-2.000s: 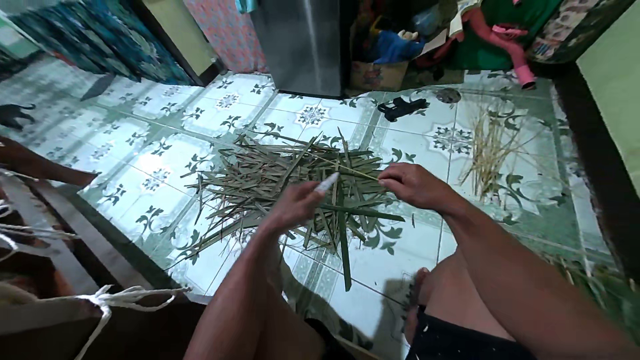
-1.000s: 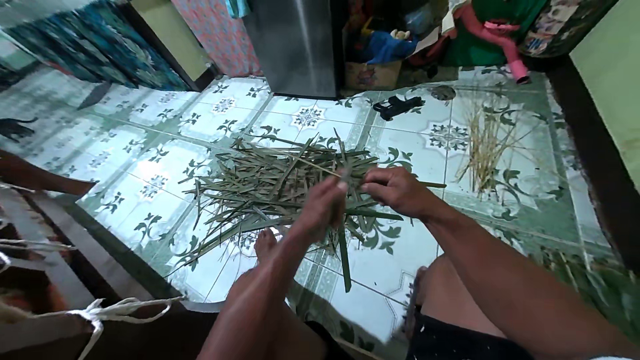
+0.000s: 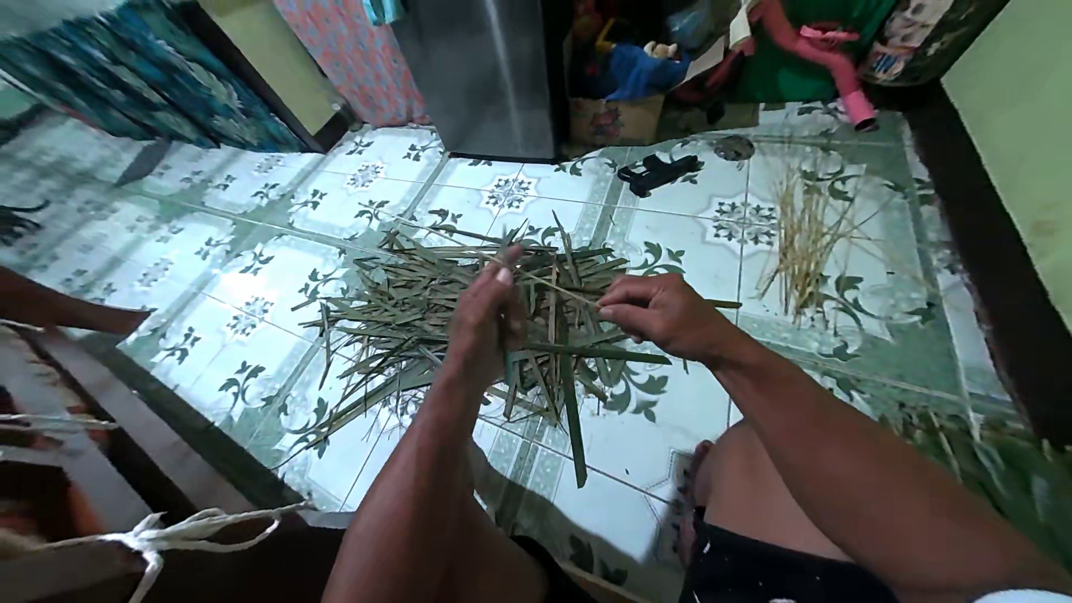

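A heap of cut green leaf strips (image 3: 419,310) lies on the tiled floor in front of me. Over its right part, my right hand (image 3: 657,314) pinches the end of a thin pale stalk (image 3: 557,289) between thumb and fingers. The stalk runs up and left to my left hand (image 3: 490,306), which is upright at the heap's middle with the stalk passing at its fingertips. Whether the left fingers grip it is not clear. Thin yellowish stalks (image 3: 800,251) lie in a loose bunch on the floor to the right.
A black toy-like pistol (image 3: 659,174) lies beyond the heap, near a dark refrigerator (image 3: 477,75) and a cardboard box (image 3: 615,121). Green leaves (image 3: 988,477) lie at lower right. A wooden frame with white cord (image 3: 151,536) stands at lower left.
My hands were close together one second ago; now they are farther apart, with the pale stalk stretched between them. The heap looks much the same.
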